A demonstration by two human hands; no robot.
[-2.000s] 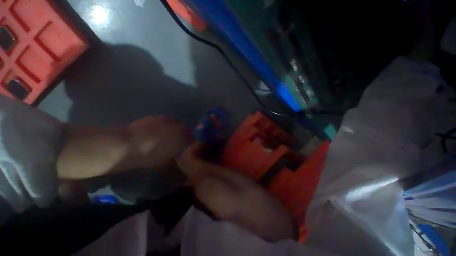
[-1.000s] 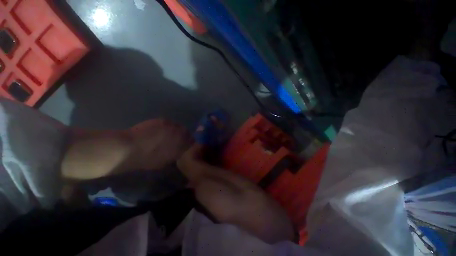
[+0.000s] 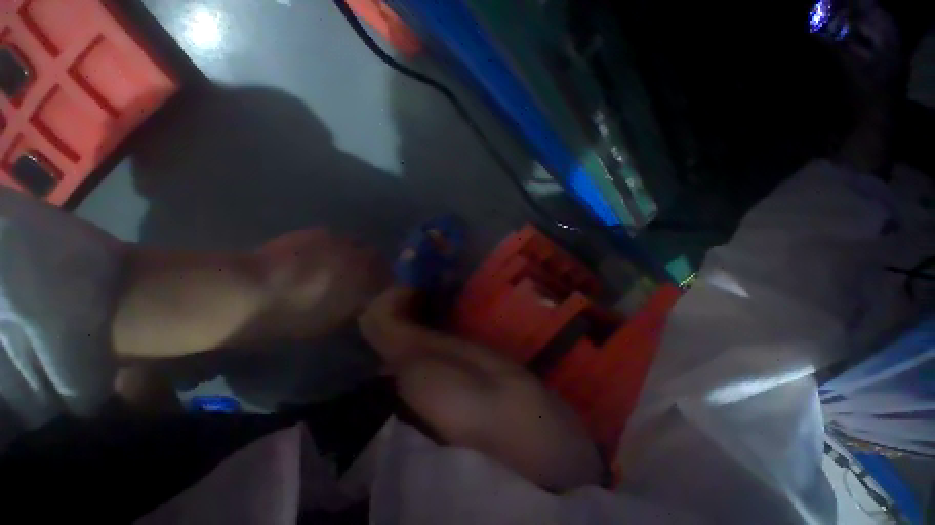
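Observation:
My right hand [image 3: 869,49] is small and very dim near the top right corner. Its fingertips are at a small unit with a lit white-violet face [image 3: 823,17], which it seems to hold. A red-orange compartment tray [image 3: 103,77] is cut off by the top left edge. Dark glossy rounded-square units, one of them whole [image 3: 34,172], sit in its pockets. My left hand is not in view, and what supports the tray is hidden.
Bare limbs, apparently my legs, cross the lower middle by a blue sandal [image 3: 431,256]. Ribbed red-orange trays [image 3: 528,308] lie beside them. The rack's blue edge [image 3: 533,133] runs diagonally. A black cable [image 3: 441,87] hangs along it. White coat fabric [image 3: 759,308] covers the lower right.
My right hand and the lit unit have come into view at the top right. The white sleeve there has shifted a little lower. The tray has moved slightly.

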